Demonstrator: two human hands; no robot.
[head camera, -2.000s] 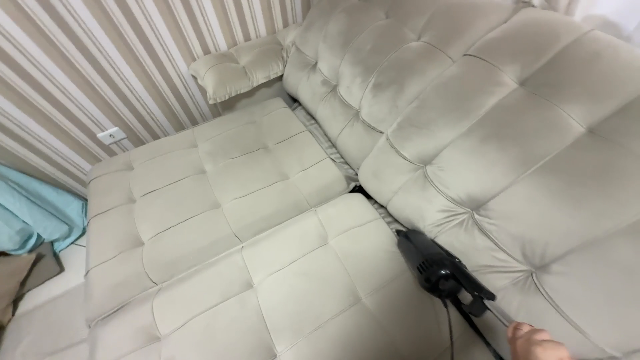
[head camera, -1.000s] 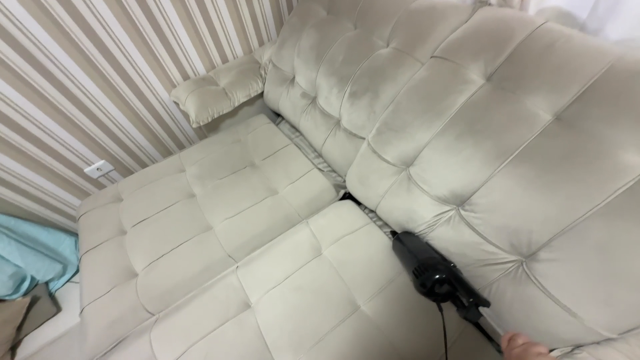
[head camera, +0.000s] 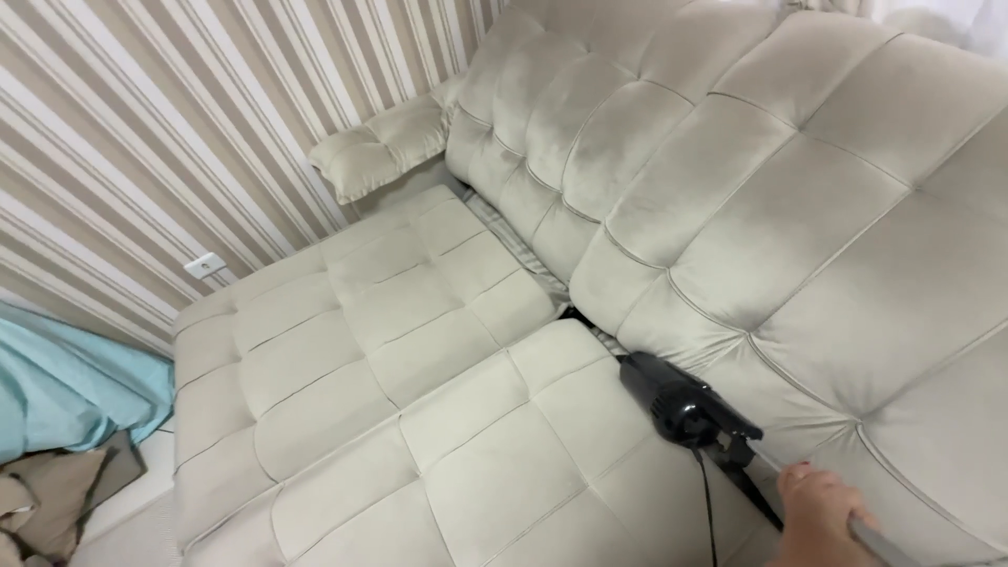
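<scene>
My right hand (head camera: 823, 512), at the lower right, is closed around the grey tube (head camera: 874, 543) of a black stick vacuum cleaner (head camera: 685, 409). The vacuum's narrow front end points into the seam between the tufted beige seat cushion (head camera: 504, 441) and the tufted backrest (head camera: 795, 236). Its tip is hidden there. A thin black cord (head camera: 709, 504) hangs from the vacuum body over the seat. My left hand is out of view.
A second seat cushion (head camera: 346, 315) and a padded armrest (head camera: 386, 150) lie toward the striped wall (head camera: 157, 134), which has a white outlet (head camera: 205, 265). Light blue fabric (head camera: 71, 386) and brown cushions (head camera: 55, 496) are at the left. A dark gap (head camera: 577, 316) shows between the seats.
The vacuum's front end has moved a little along the seam, closer to the dark gap between the seat cushions. My right hand still holds the tube.
</scene>
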